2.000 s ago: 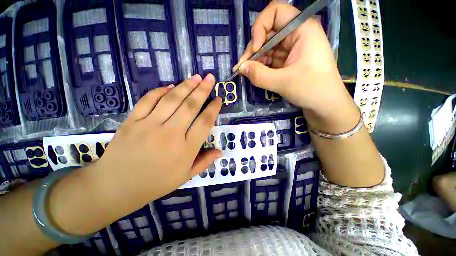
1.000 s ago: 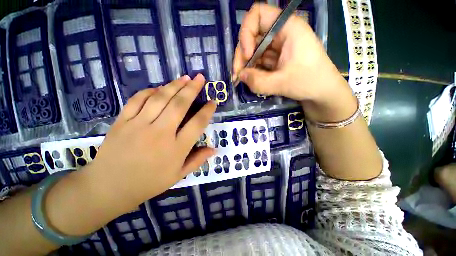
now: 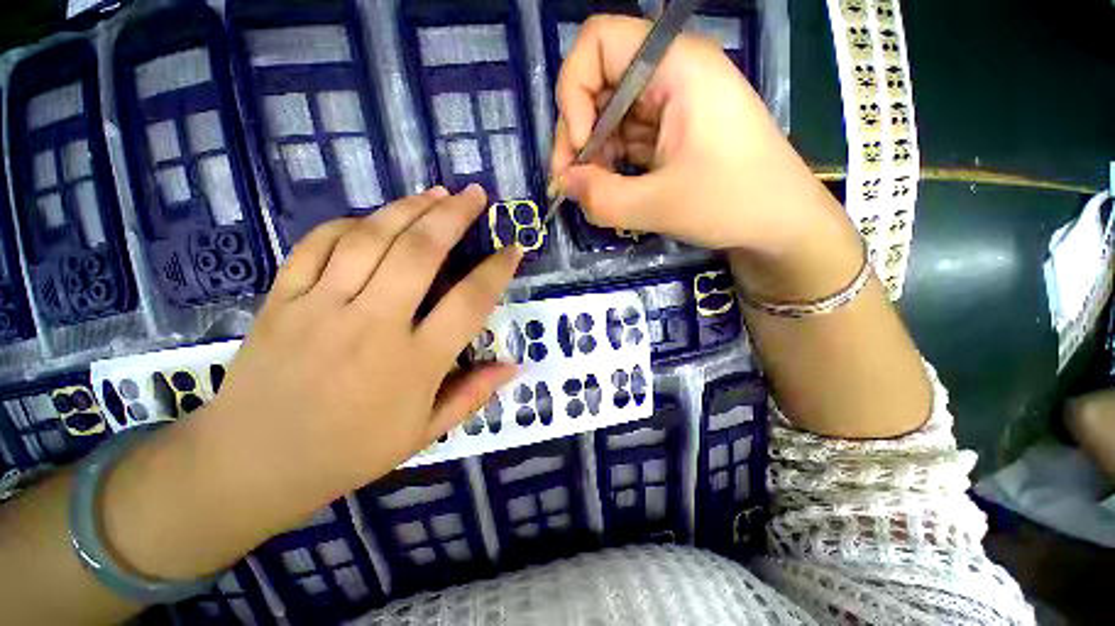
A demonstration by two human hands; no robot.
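My right hand (image 3: 679,153) holds grey metal tweezers (image 3: 630,92) like a pen. Their tip is beside a yellow-outlined adhesive piece (image 3: 516,226) on the lower end of a navy housing (image 3: 468,98). My left hand (image 3: 367,318) lies flat, palm down, over the liner strip and the housing's lower left. Its fingertips are beside the adhesive piece and it grips nothing that I can see. The white liner strip (image 3: 556,421) lies across the tray, with rows of dark cut-outs and some yellow pieces at its left. My left hand hides its middle.
Other navy housings (image 3: 183,135) stand in the clear tray (image 3: 400,171), with sideways ones in the middle row. A spare adhesive sheet (image 3: 866,184) lies at the right on the dark green bench (image 3: 978,269). White material (image 3: 1078,275) and part of a person's arm (image 3: 1092,428) show at the right edge.
The tray, strip and my left hand have shifted left in the view. The tweezers have moved left with my right hand and tilted steeper; their tip remains near the yellow-outlined piece.
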